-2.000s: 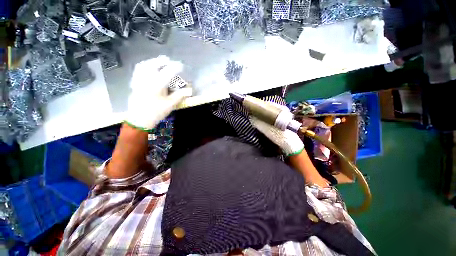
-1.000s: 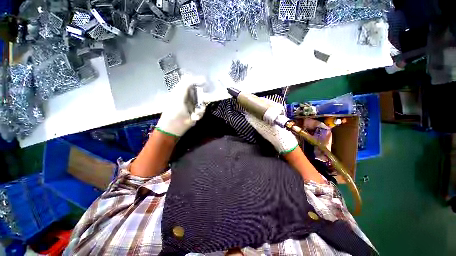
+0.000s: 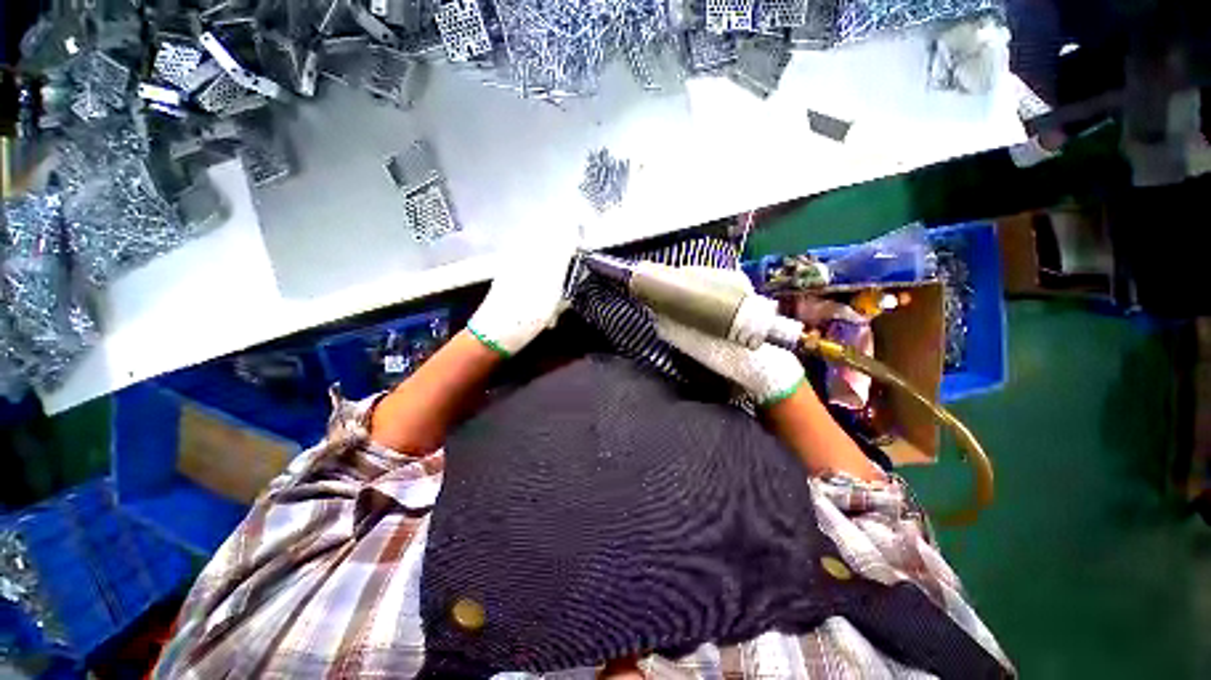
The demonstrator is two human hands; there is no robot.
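My left hand (image 3: 527, 292), in a white glove with a green cuff, grips a small dark metal part (image 3: 574, 276) at the table edge. My right hand (image 3: 734, 359), also gloved, holds the thick beige air driver (image 3: 691, 298) level. The driver's dark tip is at the part; whether they touch is not clear. A yellow-brown hose (image 3: 923, 399) curves from its rear. Striped cloth (image 3: 618, 319) lies beneath the tip. A small cluster of thin screws or pins (image 3: 604, 178) lies near the table edge. Perforated parts (image 3: 428, 211) lie left of it.
The white and grey table (image 3: 339, 239) bears dark perforated parts (image 3: 219, 67) and shiny heaps of screws or pins (image 3: 551, 40) along its far side. A small dark plate (image 3: 829, 125) lies at the right. Blue bins (image 3: 239, 511) and a cardboard box (image 3: 916, 385) stand below.
My left hand has moved right from over the table to the driver tip with a dark part in it. Two perforated parts now lie uncovered on the table. The driver stays near the same place.
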